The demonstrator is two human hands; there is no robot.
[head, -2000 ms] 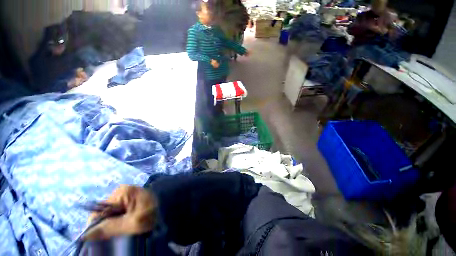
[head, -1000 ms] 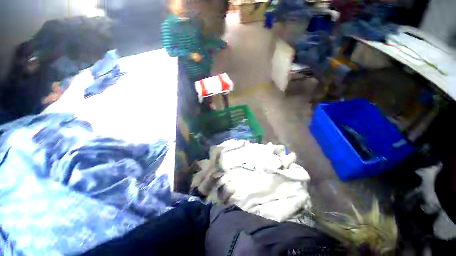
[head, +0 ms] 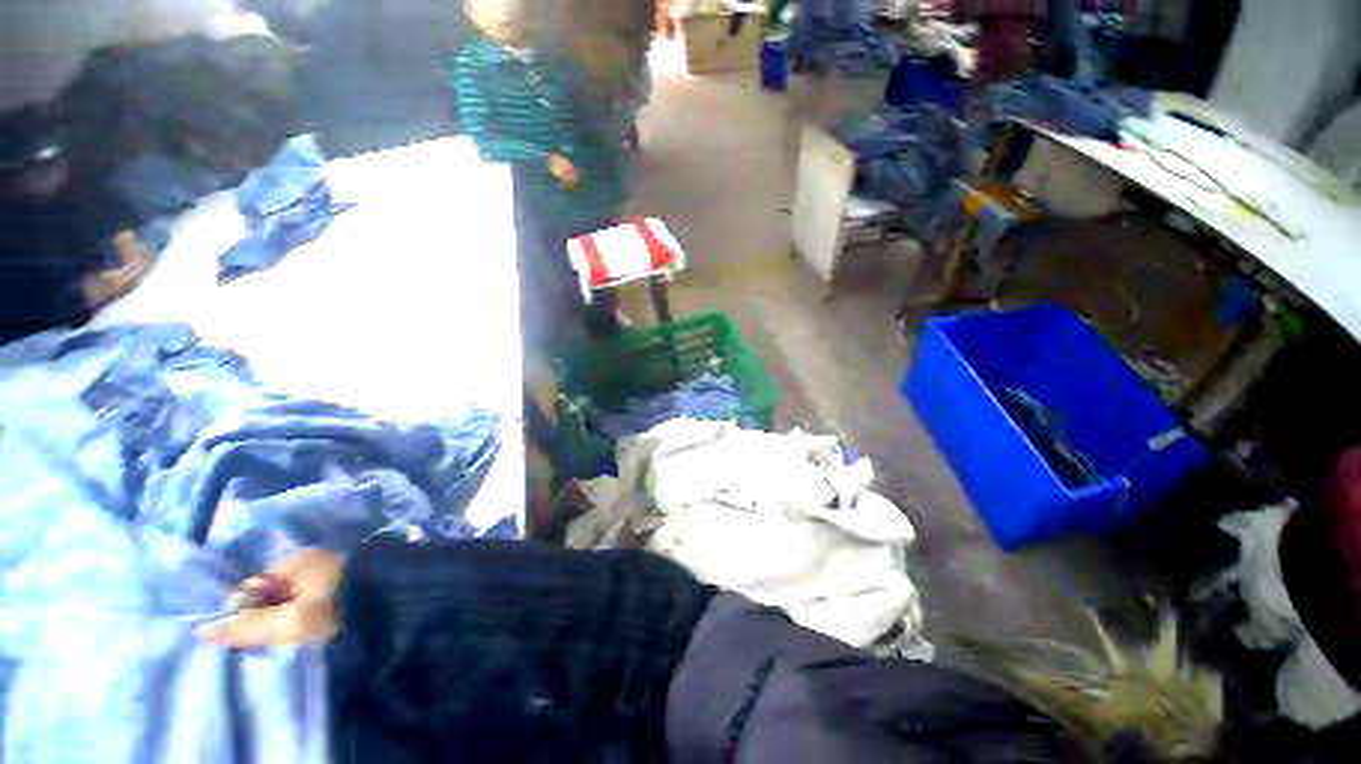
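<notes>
Light-blue denim cloth [head: 90,597] lies heaped over the near left of the white-topped table, its lower part washed out by glare. My right hand [head: 284,600], in a dark knitted cuff, reaches in from the right over the denim, fingers curled and thumb pointing left. A small dark spot shows between the fingers, too blurred to tell what it is or whether cloth is pinched. My left hand is not in view.
Off-white cloth [head: 776,523] is heaped right of the table [head: 403,284]. Beyond it are a green crate [head: 758,366] holding denim and a red-and-white stool [head: 624,252]. A blue bin [head: 963,433] stands right. A person in a striped top [head: 508,112] stands behind the table.
My right hand was over the denim with a thin dark item, left view at one second ago, and is back over the cloth. The camera view has shifted right.
</notes>
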